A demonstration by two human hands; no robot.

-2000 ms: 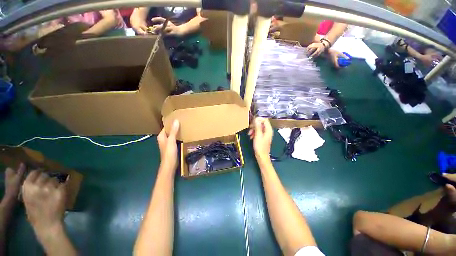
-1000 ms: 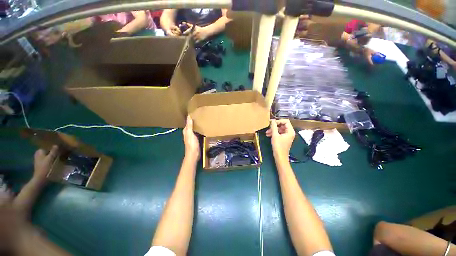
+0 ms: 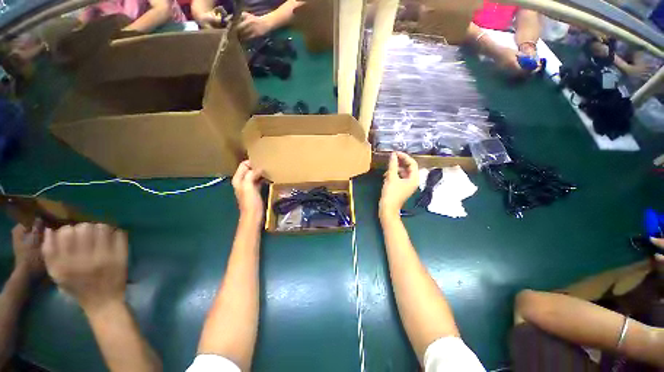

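A small brown mailer box (image 3: 309, 156) stands on the green table with its lid up and rounded flap raised. A black cable bundle (image 3: 314, 197) lies inside, above a dark block. A clear shiny packet (image 3: 290, 218) is at the inside left. My left hand (image 3: 248, 190) is at the lid's left edge, its curled fingertips on the cardboard. My right hand (image 3: 399, 185) is right of the box, apart from it, fingers loosely curled and thumb apart, with nothing seen in it.
A large open carton (image 3: 145, 145) stands behind left. Pale posts (image 3: 377, 69) rise behind the box. Clear bags (image 3: 429, 94) fill a shallow tray at right, near white paper (image 3: 453, 190) and loose black cables (image 3: 535, 185). Other people's hands (image 3: 87, 261) and arms are at both sides.
My left thumb no longer lies across the lid as two seconds ago; the fingertips are at its left edge. My right hand is farther from the lid. The view has shifted.
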